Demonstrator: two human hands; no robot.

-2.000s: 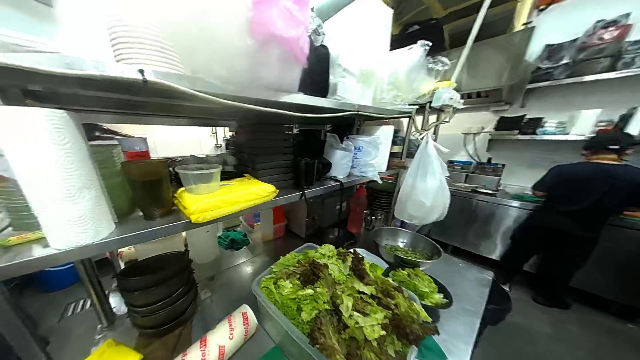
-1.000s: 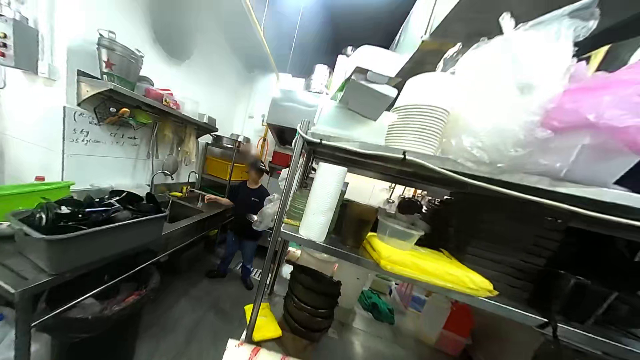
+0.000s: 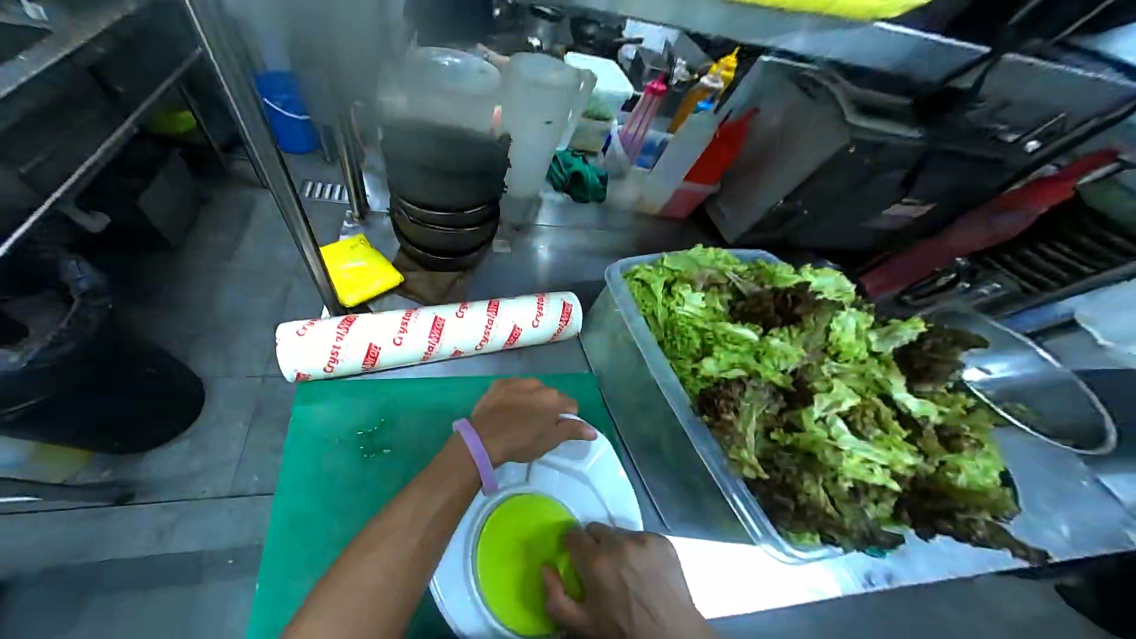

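Observation:
A round white plastic lid-like piece (image 3: 596, 484) with a lime-green centre (image 3: 522, 555) lies over the right part of a green cutting board (image 3: 355, 470). My left hand (image 3: 528, 422), with a lilac band on the wrist, rests at its upper edge, thumb stretched across it. My right hand (image 3: 621, 577) is on the green centre, its fingers curled at a raised green part; whether they grip it is partly hidden. Right of the board stands a clear plastic tub (image 3: 670, 426) heaped with green and red-brown leaf lettuce (image 3: 808, 390).
A printed film roll (image 3: 430, 335) lies behind the board. Beyond are a yellow cloth (image 3: 359, 269), stacked black bowls (image 3: 444, 235), a clear pitcher (image 3: 537, 115) and a green cloth (image 3: 579, 176). A metal bowl (image 3: 1056, 390) stands right of the tub, a black bin (image 3: 98, 382) at far left.
The view has swung down from the shelves and room to the worktop. Both hands are now in view on the white and green piece; neither earlier frame shows them.

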